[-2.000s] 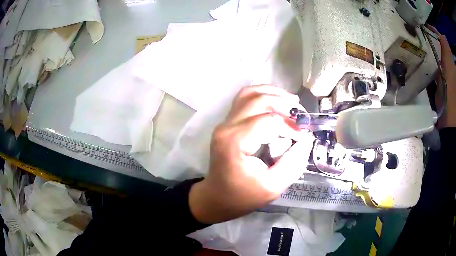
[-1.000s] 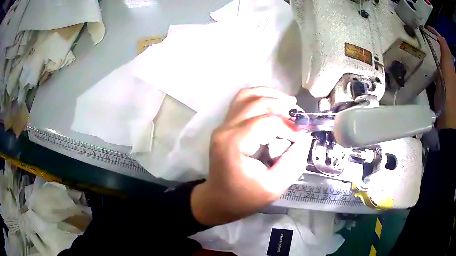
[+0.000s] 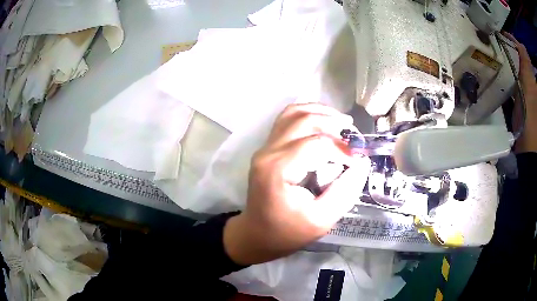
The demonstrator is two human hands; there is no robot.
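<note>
My left hand (image 3: 294, 176) is at the needle area (image 3: 383, 182) of the cream-white sewing machine (image 3: 400, 56). Its thumb and fingertips curl close together beside the dark and shiny metal parts; glare hides whether they grip anything. White cloth panels (image 3: 235, 64) lie on the table to the left of this hand and partly under it. A pale oblong lamp or guard (image 3: 453, 147) sits over the needle area. My right hand (image 3: 523, 76) shows only in part at the far right edge, behind the machine; its fingers cannot be made out.
A ragged pile of cream pieces (image 3: 41, 64) lies at the left. The pale table has a ruler-marked front edge (image 3: 106, 179). White cloth with a black label (image 3: 328, 286) hangs below it. More crumpled cloth (image 3: 62, 247) is at lower left. A thread cone (image 3: 491, 12) stands at top right.
My left hand stays at the needle area with almost no movement. The black label on the hanging cloth has shifted down very slightly.
</note>
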